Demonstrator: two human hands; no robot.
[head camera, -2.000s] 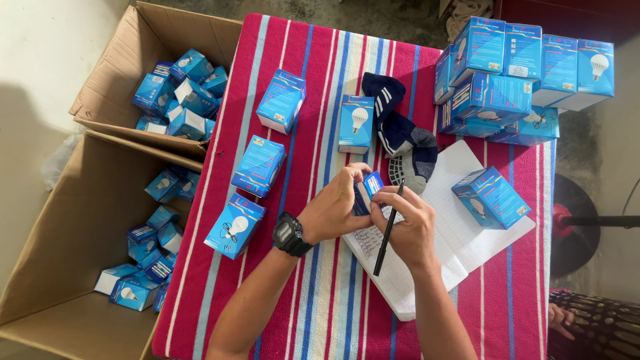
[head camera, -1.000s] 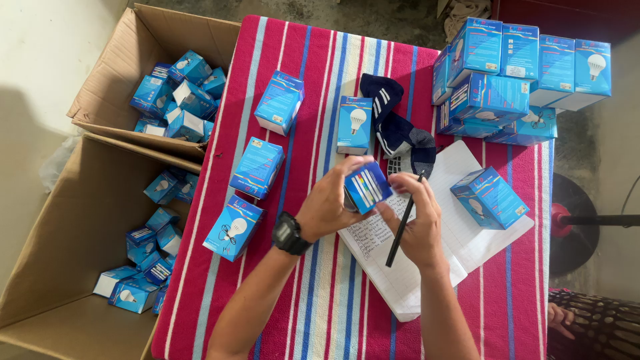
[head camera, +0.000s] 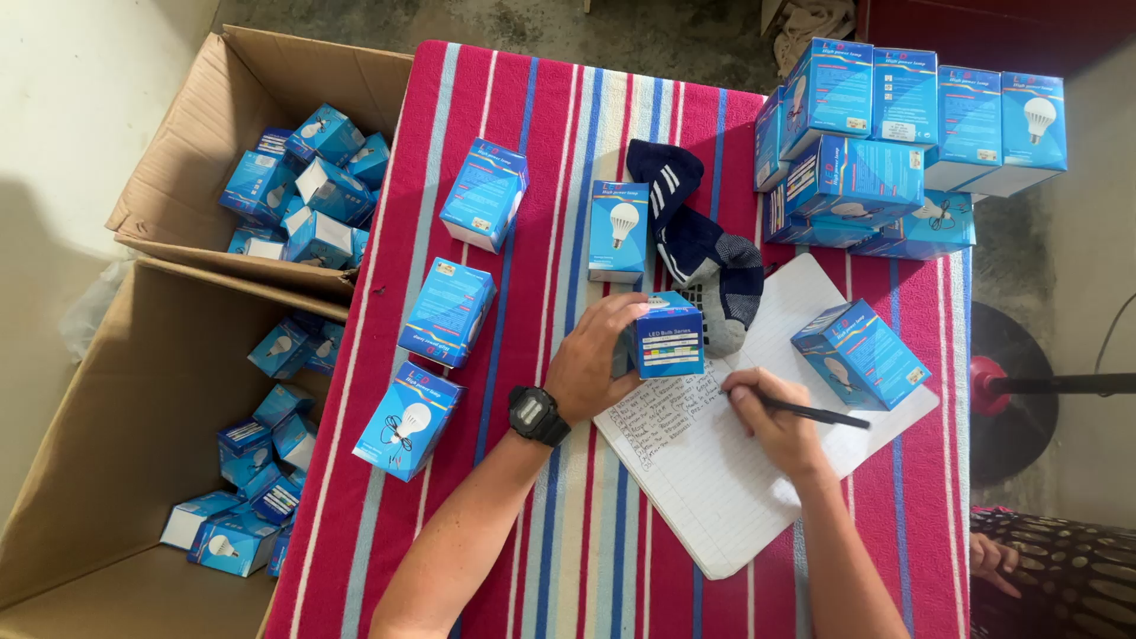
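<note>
My left hand (head camera: 593, 359), with a black watch on the wrist, grips a blue LED bulb box (head camera: 670, 342) at the upper left of an open notebook (head camera: 710, 506). Its printed end faces up toward me. In my right hand (head camera: 779, 422) is a black pen (head camera: 821, 413), its tip at the handwriting on the page. Another bulb box (head camera: 859, 355) rests on the notebook's right page. Just beyond the held box, one more bulb box (head camera: 619, 232) lies beside dark blue and grey socks (head camera: 701, 226).
Three bulb boxes (head camera: 484, 195) form a column on the left of the striped cloth (head camera: 532, 532). Several are stacked (head camera: 856, 182) at the back right corner. Two cardboard cartons (head camera: 80, 444) with bulb boxes stand left of the table. Another person's hand (head camera: 994, 561) shows at lower right.
The held box has moved from between both hands to the notebook's upper edge, under my left hand. My right hand has left the box and moved down to the page with the pen.
</note>
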